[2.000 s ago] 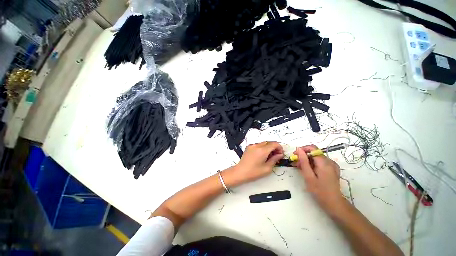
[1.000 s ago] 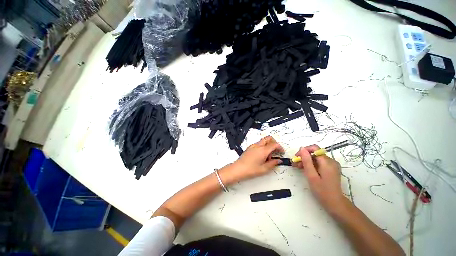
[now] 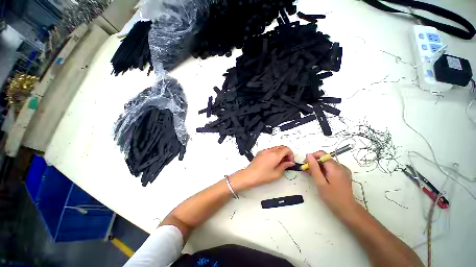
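My left hand (image 3: 272, 164) is closed on a short black fabric tab (image 3: 296, 167), and its fingers hide much of it. My right hand (image 3: 330, 176) holds a slim yellow pen-like tool (image 3: 324, 158) with a silver metal end pointing up and right. The tool's other end meets the tab between my hands; its tip is too small to make out. A second black tab (image 3: 282, 202) with a small pale mark lies flat on the table just below my hands. A large loose pile of black tabs (image 3: 276, 78) lies beyond my hands.
Tangled thread ends (image 3: 377, 147) lie right of my hands. Thread snips (image 3: 427, 186) with red and black handles lie further right, near a cord. A power strip (image 3: 429, 57) with a black adapter (image 3: 452, 70) stands top right. Bagged tabs (image 3: 151, 138) lie left of the pile.
The yellow tool has shifted and tilted slightly with my right hand. My left hand has moved only a little and keeps hold of the tab. The tab below my hands lies almost unchanged.
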